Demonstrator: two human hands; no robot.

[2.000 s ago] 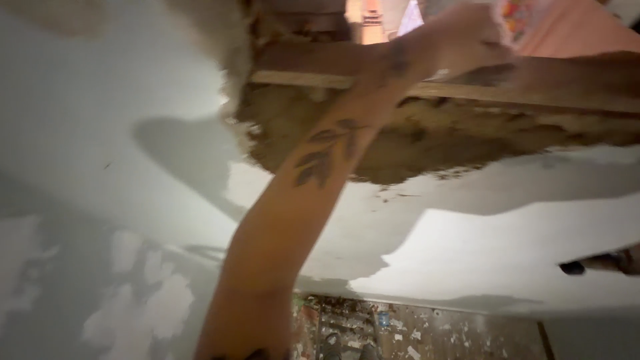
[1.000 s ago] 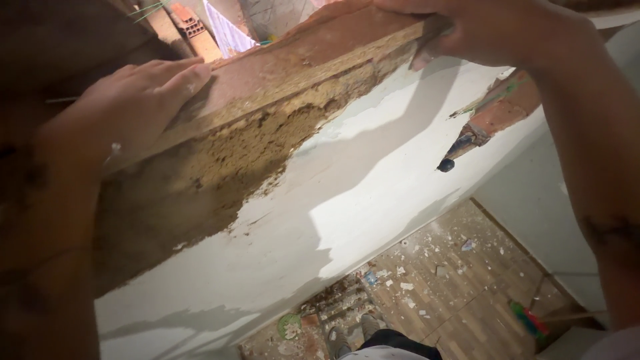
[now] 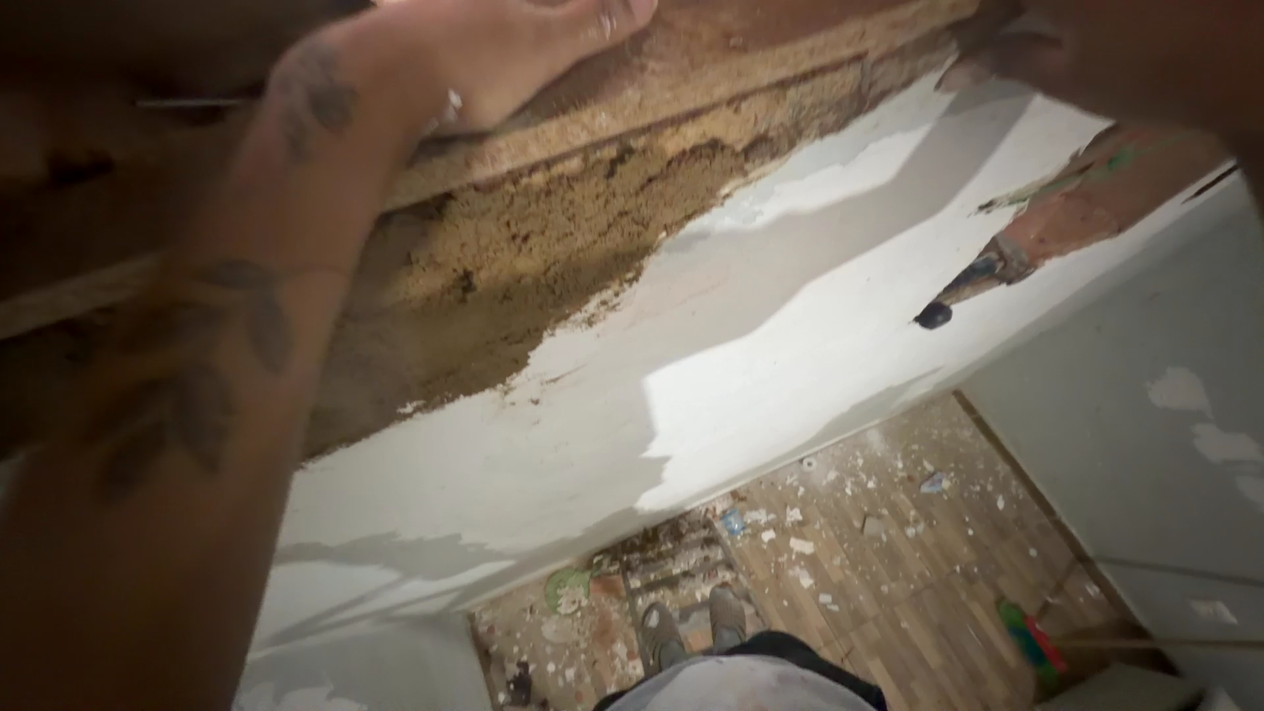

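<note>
A wooden board (image 3: 553,133) runs slantwise across the top, over rough brown mortar (image 3: 553,237) on a white painted wall (image 3: 790,365). My left hand (image 3: 533,49) rests on the board's upper side near the top edge, its tattooed forearm reaching up from the lower left. At the upper right my right hand (image 3: 1017,59) touches the board's far end; shadow and blur hide most of its fingers. Below it, a black-tipped pipe or conduit (image 3: 933,315) sticks out of a broken patch of exposed brick (image 3: 1076,217).
Far below, my shoes (image 3: 728,617) stand on a slatted, debris-covered surface (image 3: 681,563). Paint chips and rubble lie over the wood-look floor (image 3: 889,553). A green and red object (image 3: 1032,637) is at the lower right, near a patched side wall (image 3: 1165,454).
My left hand has moved right along the board. My right hand remains at its far end. The view has come closer to the board, and the opening beyond it no longer shows.
</note>
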